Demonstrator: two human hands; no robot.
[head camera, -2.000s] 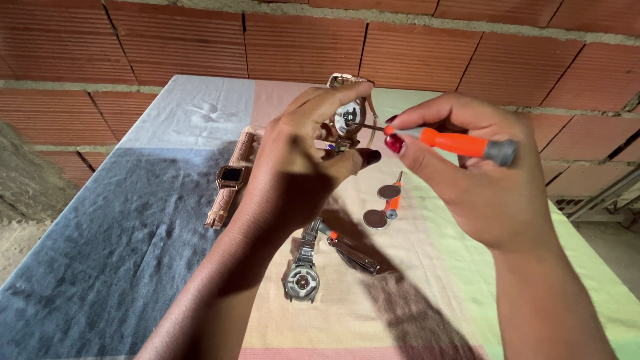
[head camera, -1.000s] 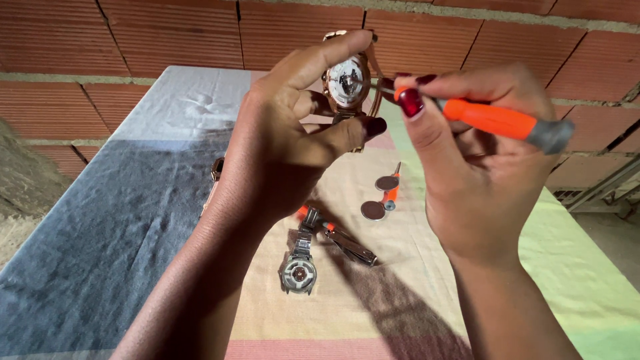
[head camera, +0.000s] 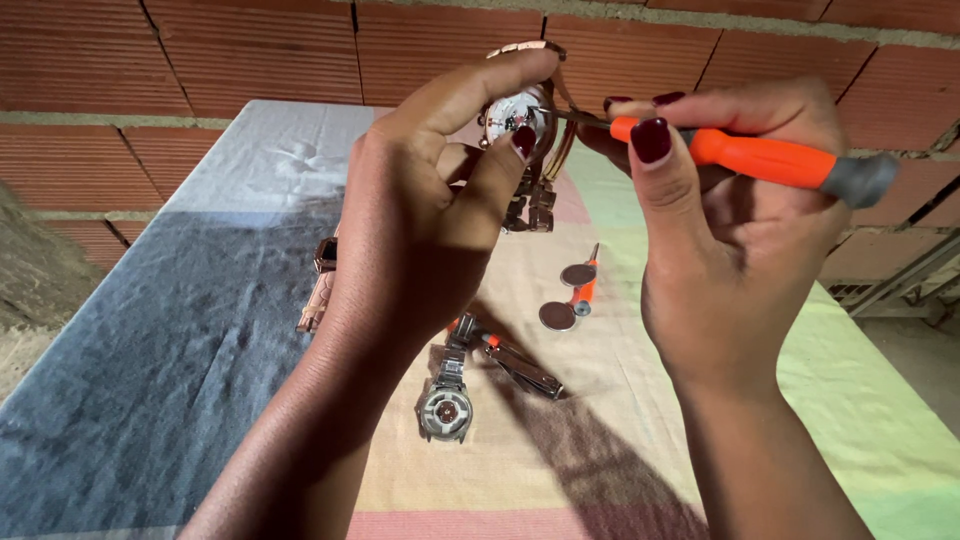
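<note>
My left hand (head camera: 435, 172) holds up a rose-gold wristwatch (head camera: 517, 120) with its inside showing, the thumb pressed near the middle of the works. Its metal link band hangs below and loops behind. In my right hand (head camera: 720, 195) is a small screwdriver (head camera: 772, 159) with an orange and grey handle, its shaft pointing left and its tip at the right part of the watch's inside. Whether the tip touches a part cannot be told. Below the hands lies a silver-coloured wristwatch (head camera: 447, 412) with a metal band. A nail clipper (head camera: 525, 369) lies beside it, near another orange tool mostly hidden.
Two round metal discs (head camera: 557, 316) lie by a second small orange screwdriver (head camera: 586, 289). A square-faced watch with a pinkish strap (head camera: 319, 296) is partly behind my left forearm. A coloured cloth (head camera: 187, 360) covers the table, against a hollow-brick wall (head camera: 450, 52).
The screwdriver's tip now overlaps the watch's inside, where a second ago it was at the right edge. My left thumb has moved onto the watch's inside from below it.
</note>
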